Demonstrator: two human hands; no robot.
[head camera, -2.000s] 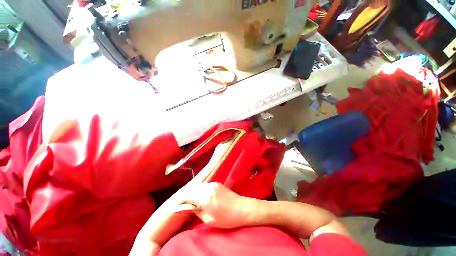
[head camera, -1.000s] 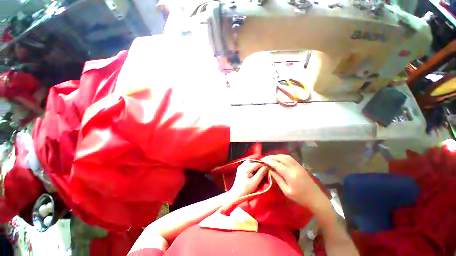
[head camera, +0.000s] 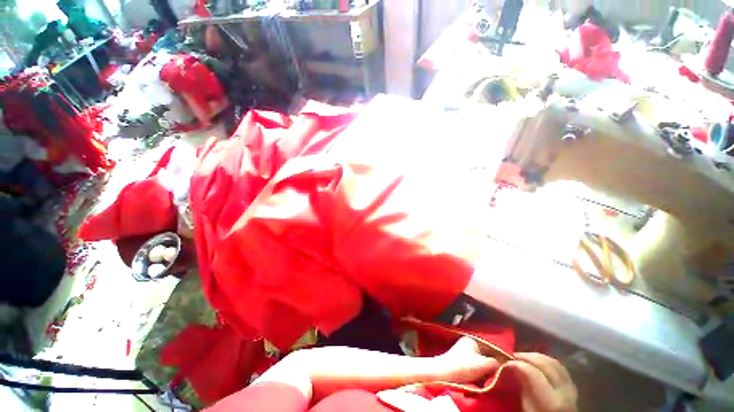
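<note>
A red cloth piece (head camera: 492, 396) with a yellow-tan edge lies in the lap at bottom centre right. My left hand (head camera: 467, 364) pinches the yellow-tan edge, its fingertips partly hidden in the cloth. My right hand (head camera: 547, 381) holds the same edge just to the right, cut off by the bottom rim of the picture. A large heap of shiny red fabric (head camera: 274, 233) drapes over the left side of the white table. A corner of pale cloth (head camera: 418, 399) shows below my left forearm.
The cream sewing machine (head camera: 644, 161) stands at the right on the white table (head camera: 563, 310). Scissors (head camera: 604, 259) with yellow-orange handles lie under its arm. A dark flat object (head camera: 718, 351) lies at the table's right end. A bowl with pale ovals (head camera: 156, 257) is at left. Other worktables stand behind.
The view has swung to the left, so the machine now appears farther right. Both hands are together on the yellow-tan edge, as one second ago; two seconds ago they were lower and overlapping.
</note>
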